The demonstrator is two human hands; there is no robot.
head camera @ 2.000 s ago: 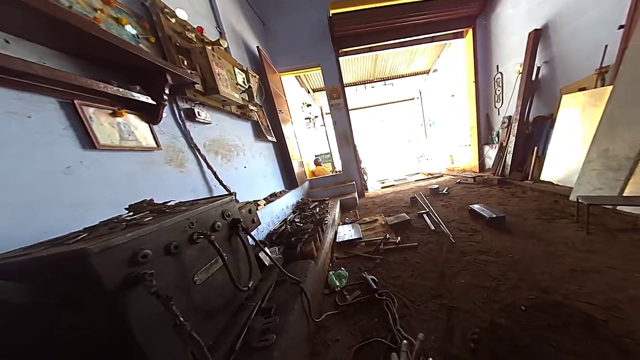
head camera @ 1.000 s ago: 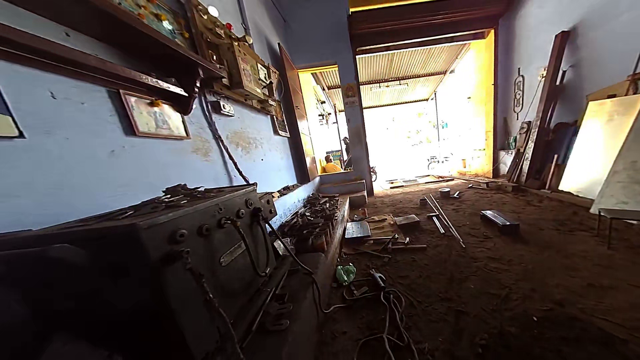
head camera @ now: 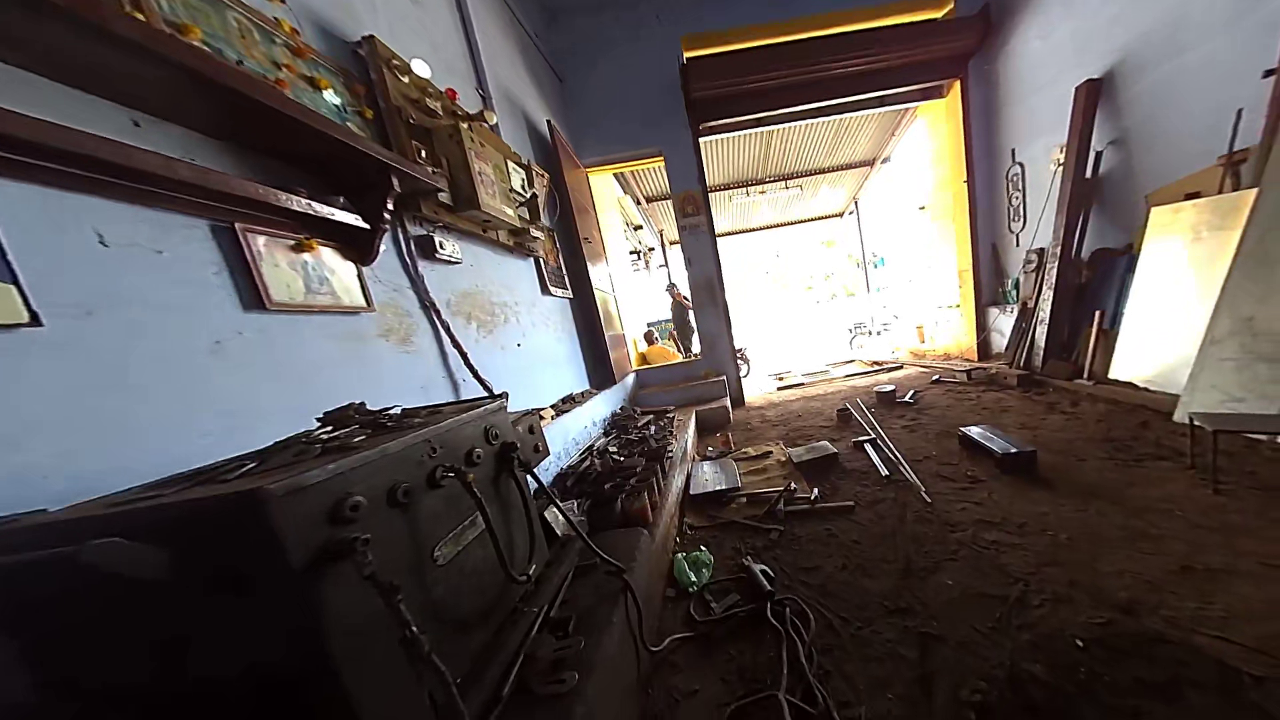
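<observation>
Neither my left hand nor my right hand is in view. At the lower left stands a dark metal machine housing point(head camera: 420, 550) with thick cables plugged into its front and metal scraps on top. Beside it, a heap of dark metal pieces point(head camera: 625, 455) lies on a low ledge. On the dirt floor are an electrode holder point(head camera: 760, 577) with cables, a green plastic bag point(head camera: 693, 568), a hammer point(head camera: 872, 455), long thin metal rods point(head camera: 890, 450) and a rectangular metal block or box point(head camera: 997, 448).
A low ledge point(head camera: 672, 500) runs along the left wall toward the doorway. Light panels point(head camera: 1180, 290) and a dark upright beam point(head camera: 1068, 225) lean at the right. A wooden shelf point(head camera: 200, 185) juts from the left wall. Two people point(head camera: 672, 330) are outside, beyond the side opening.
The view has shifted somewhat, and a standing person now shows through the side opening. Nothing on the floor has plainly moved.
</observation>
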